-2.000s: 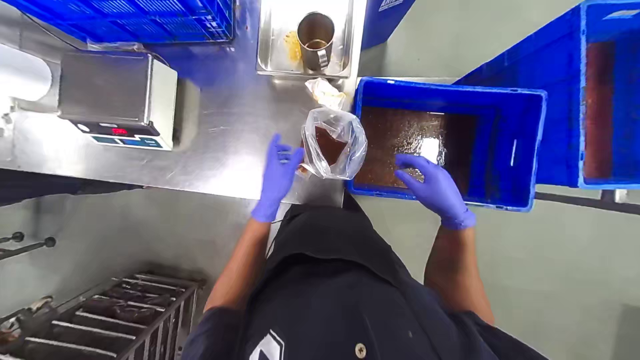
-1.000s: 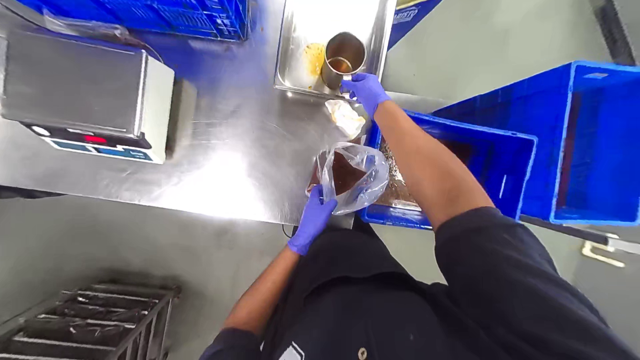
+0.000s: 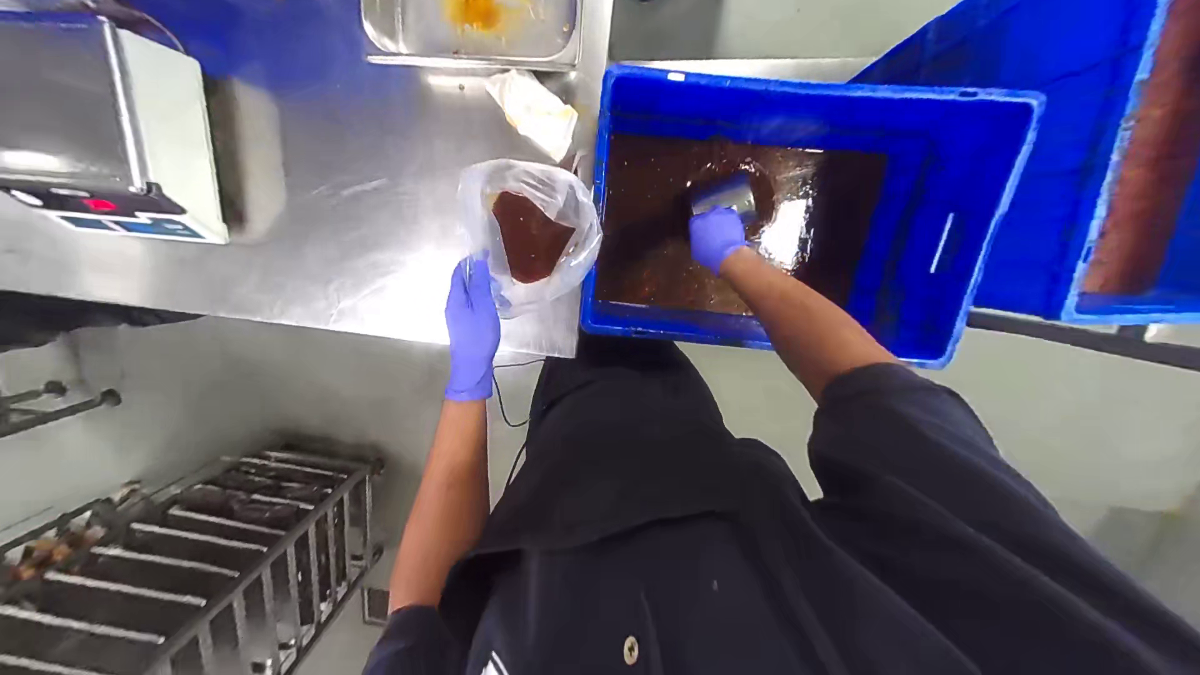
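Note:
My left hand, in a purple glove, grips the lower left edge of a clear plastic bag that holds a dark reddish-brown liquid. The bag stands with its mouth open on the steel table, near its front right corner. My right hand, gloved alike, holds a metal mug tilted in the brown liquid inside a blue plastic crate. The mug's lower part is hidden in the liquid.
A digital scale stands at the left on the steel table. Behind the bag are a crumpled wrapper and a steel tray with an orange stain. Another blue crate stands at the right; a metal rack is at lower left.
My right hand had reached the mug at the steel tray; now hand and mug are down in the crate's liquid. My left hand stays at the bag. The view has shifted.

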